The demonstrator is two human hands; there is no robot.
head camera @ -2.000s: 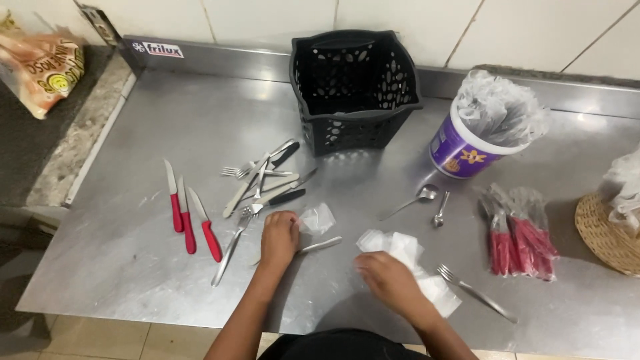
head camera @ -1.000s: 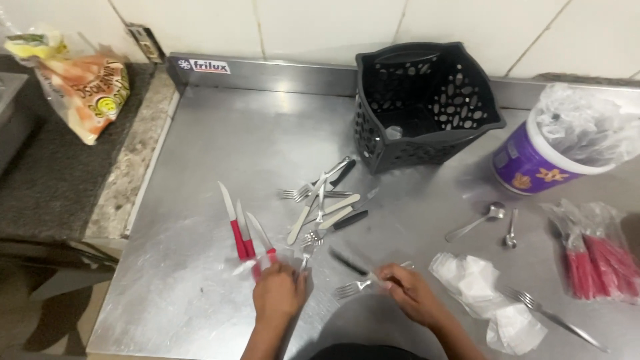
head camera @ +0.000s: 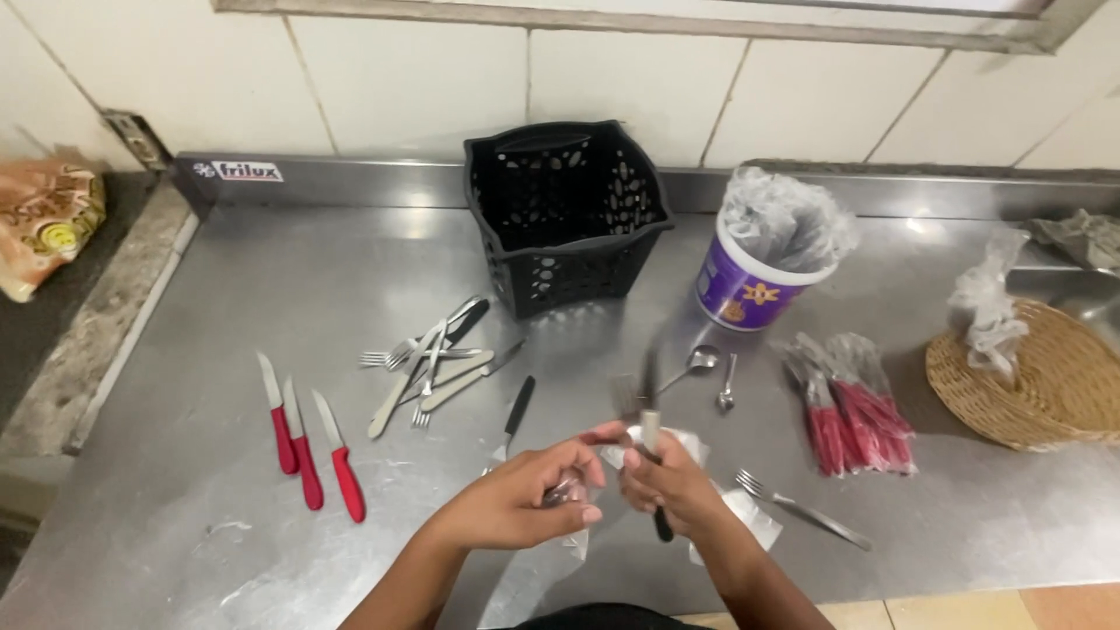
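My right hand (head camera: 669, 481) grips a blurred table knife (head camera: 649, 394) and a fork (head camera: 625, 395) with a dark handle, tines and blade upward. Beside it, my left hand (head camera: 534, 499) has its fingers curled round a crumpled clear plastic wrapper (head camera: 569, 490). A black-handled fork (head camera: 516, 416) lies just beyond the left hand. Several knives and forks form a loose pile (head camera: 433, 363); three red-handled knives (head camera: 302, 455) lie left of it. White crumpled wrappers (head camera: 751, 521) rest beside and partly under my right hand. Farther right are a metal fork (head camera: 809, 512), a large spoon (head camera: 700, 359) and a small spoon (head camera: 728, 385).
A black perforated plastic basket (head camera: 569, 271) stands near the wall. Right of it is a purple tub (head camera: 744, 293) stuffed with clear plastic bags. Bagged red-handled cutlery (head camera: 853, 429) and a round wicker basket (head camera: 980, 411) lie at the right. A printed bag (head camera: 52, 210) sits at the far left.
One second ago my left hand was beside the red-handled knives; it is now close to my right hand. Upright cutlery is now in my right hand. The view has shifted noticeably.
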